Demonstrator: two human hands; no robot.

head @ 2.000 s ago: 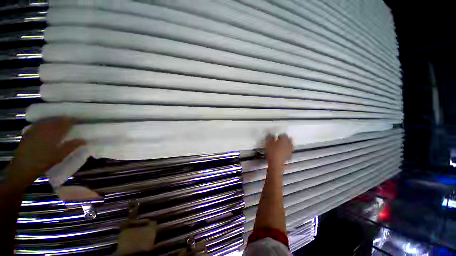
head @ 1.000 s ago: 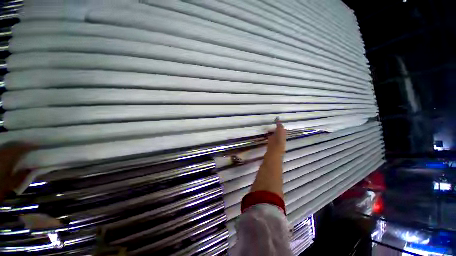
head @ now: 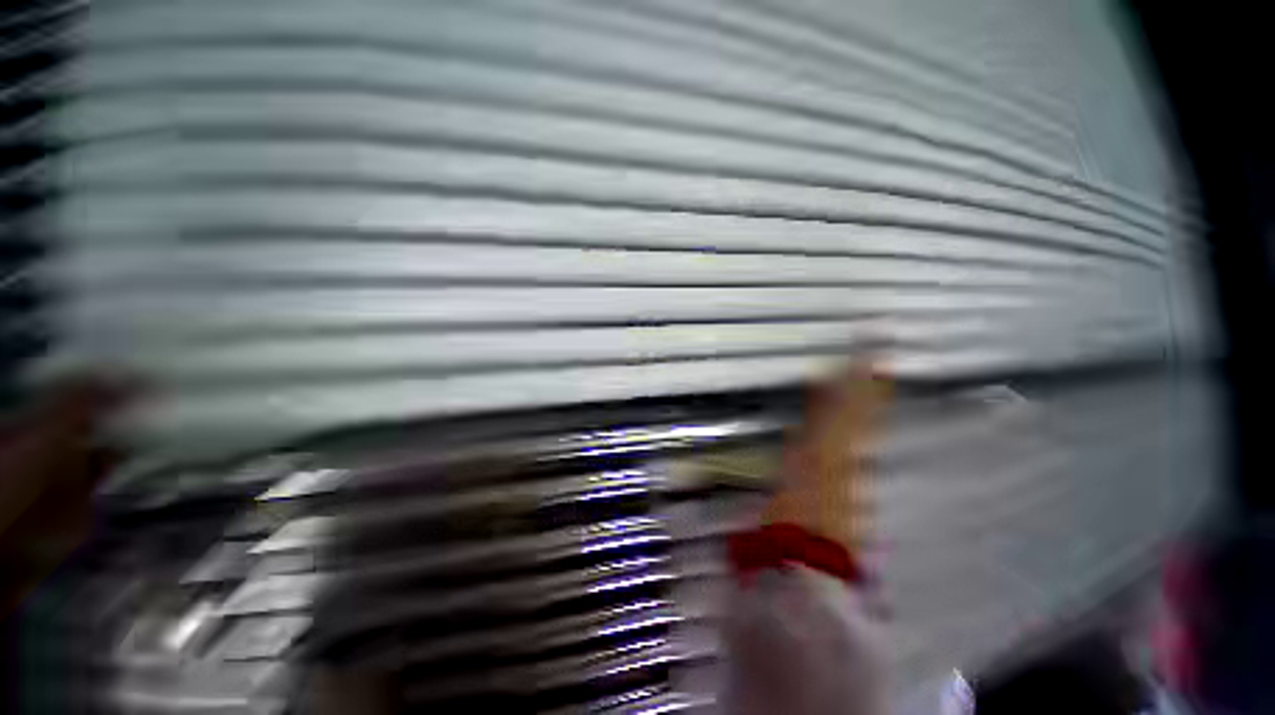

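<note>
White cloth [head: 490,314] lies in long parallel ridges, its near edge running beside bare shiny tubes [head: 622,559]. My left hand [head: 63,440] is at the far left, blurred and cut off by the frame edge, at the near left corner of the cloth. My right hand [head: 846,398] reaches to the cloth's near edge right of centre; its fingers are blurred. Whether either hand grips the cloth cannot be told. The whole view is smeared by motion.
More white ridged covering [head: 1021,489] lies at the lower right, past the bare tubes. Dark tube ends show at the upper left. A blurred red patch is at the right edge. Dark space lies beyond the rack on the right.
The view has shifted and blurred. My right hand appears further right along the cloth's near edge. My left hand remains at the left corner.
</note>
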